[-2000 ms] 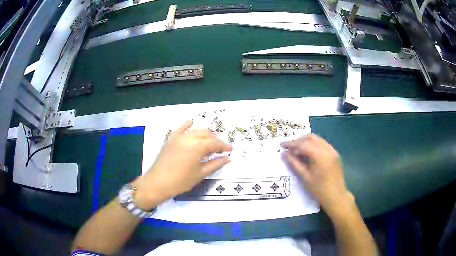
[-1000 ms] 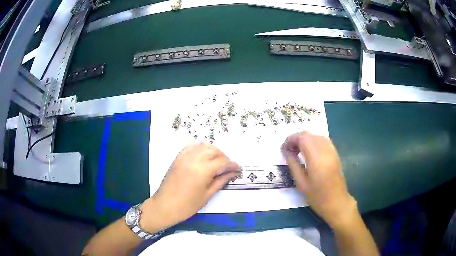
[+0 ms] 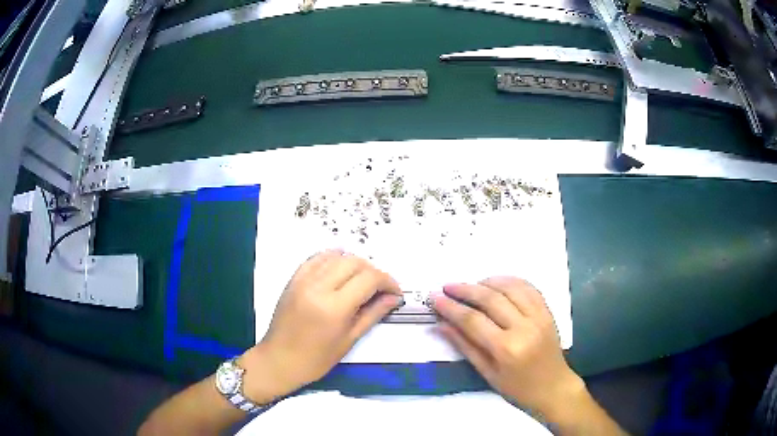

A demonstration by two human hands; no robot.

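A dark fixture bar (image 3: 413,317) lies on the white paper sheet (image 3: 341,349) near its front edge, mostly covered by both hands. Many tiny gold and silver metal parts (image 3: 419,204) are scattered over the upper half of the sheet. My left hand (image 3: 328,311), with a watch on the wrist, has its thumb and forefinger together at the bar's left-middle part. My right hand (image 3: 503,328) has its fingertips on the bar just right of them. Whether either hand pinches a small part is too small to tell.
Fixture bars stand on the green conveyor belt (image 3: 358,123) behind the sheet: one in the middle (image 3: 341,87), one at right (image 3: 558,84), a darker one at left (image 3: 162,115). A white guide rail (image 3: 192,173) crosses behind. Blue tape (image 3: 177,272) marks the belt at left. Metal frames flank both sides.
My right hand has moved left and down, its fingertips now close to my left ones over the bar. Both hands moved down off the loose parts. The bars on the belt have shifted right.
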